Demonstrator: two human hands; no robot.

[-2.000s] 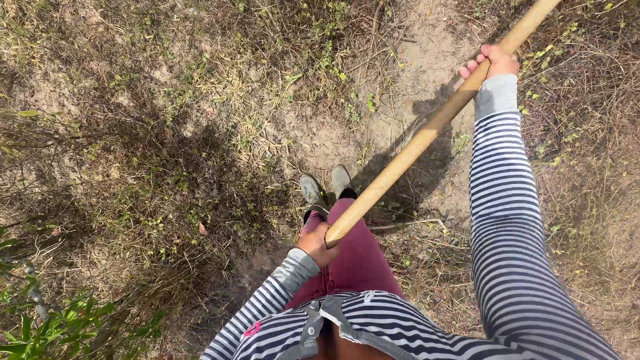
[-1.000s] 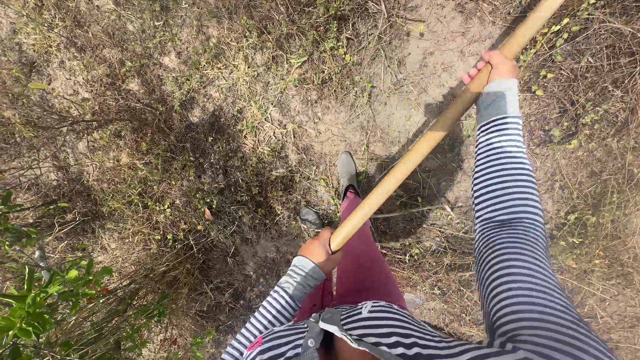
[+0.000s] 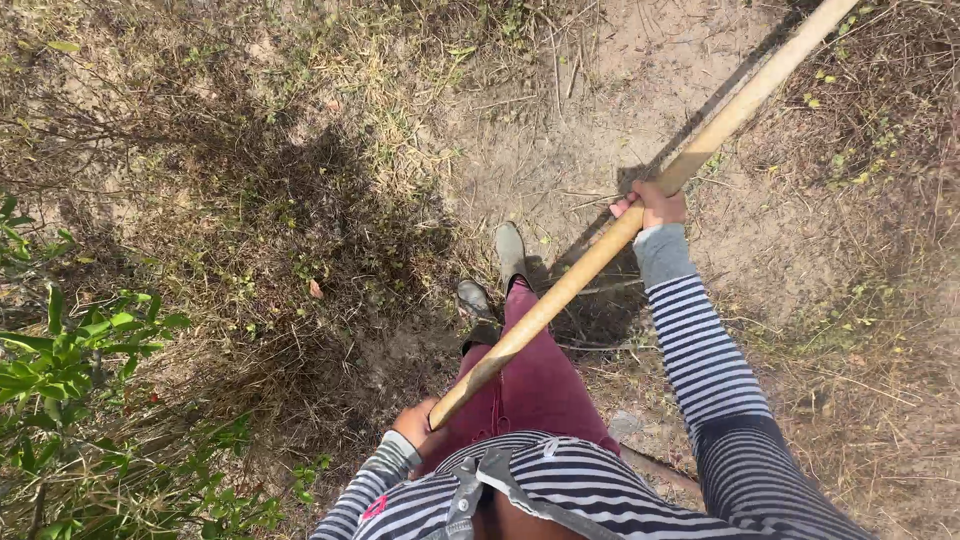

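Observation:
A long, pale wooden pole (image 3: 566, 286) slants from in front of my waist up to the top right, where its far end leaves the view. My left hand (image 3: 418, 426) grips it at the near end, low beside my thigh. Farther up the shaft my right hand (image 3: 654, 205) is closed around it, with that arm stretched forward. Both sleeves are striped with grey cuffs. Below the pole are my maroon trousers (image 3: 546, 382) and my two grey-green boots, one (image 3: 511, 251) a little ahead of the other (image 3: 474, 300).
Dry brush (image 3: 300, 225) covers the ground to the left, and a leafy green shrub (image 3: 75, 352) stands at the lower left. Bare sandy soil (image 3: 547, 142) lies ahead of the boots. Dry twigs and grass (image 3: 885, 135) border it on the right.
The boots have changed places in a step; both show side by side now. Both hands have kept their grip on the pole, and my right hand appears lower in the view.

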